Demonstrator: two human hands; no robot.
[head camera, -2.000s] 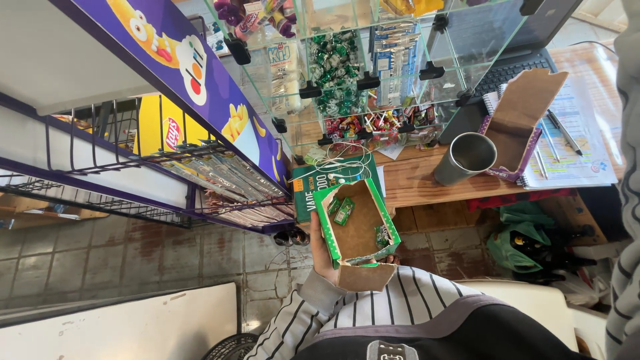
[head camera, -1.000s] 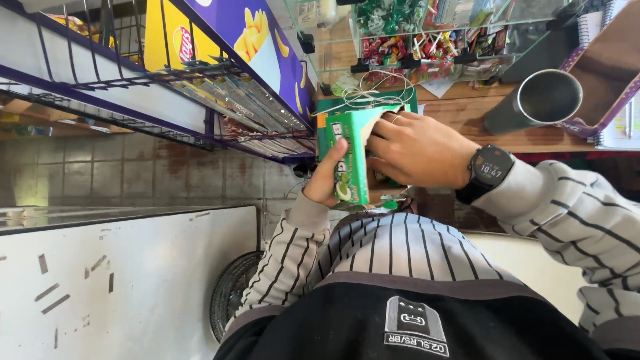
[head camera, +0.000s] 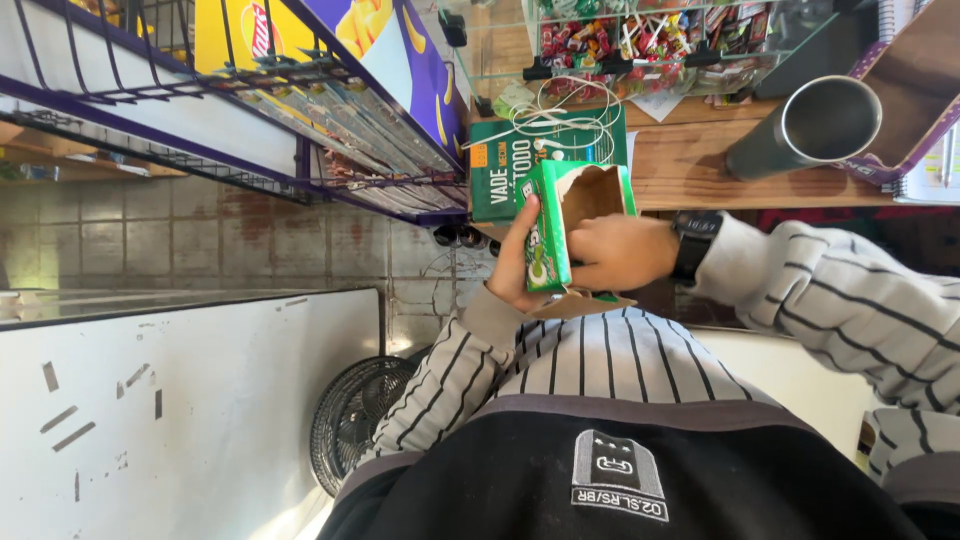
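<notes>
A green cardboard candy box (head camera: 553, 240), its top torn back to bare brown card, is held by my left hand (head camera: 516, 259) round its left side. My right hand (head camera: 624, 251) reaches into the opening from the right. Its fingertips are hidden inside, so whether they grip anything cannot be told. A loose brown flap (head camera: 581, 306) hangs at the box's near edge. Just beyond the box, a green book (head camera: 495, 169) lies on the wooden counter with tangled white wired earphones (head camera: 559, 124) on top.
A metal tumbler (head camera: 772, 142) stands right of the book, near an opened purple-edged box (head camera: 907, 97) and a spiral notebook (head camera: 930, 176). Glass compartments of wrapped candy (head camera: 652, 37) are behind. A wire snack rack (head camera: 300, 161) stands left; a black fan (head camera: 356, 420) and white panel (head camera: 187, 420) are below.
Two seconds ago only my left hand was at the box, with small green packs showing inside. My right hand has since come to the opening. The view has shifted closer.
</notes>
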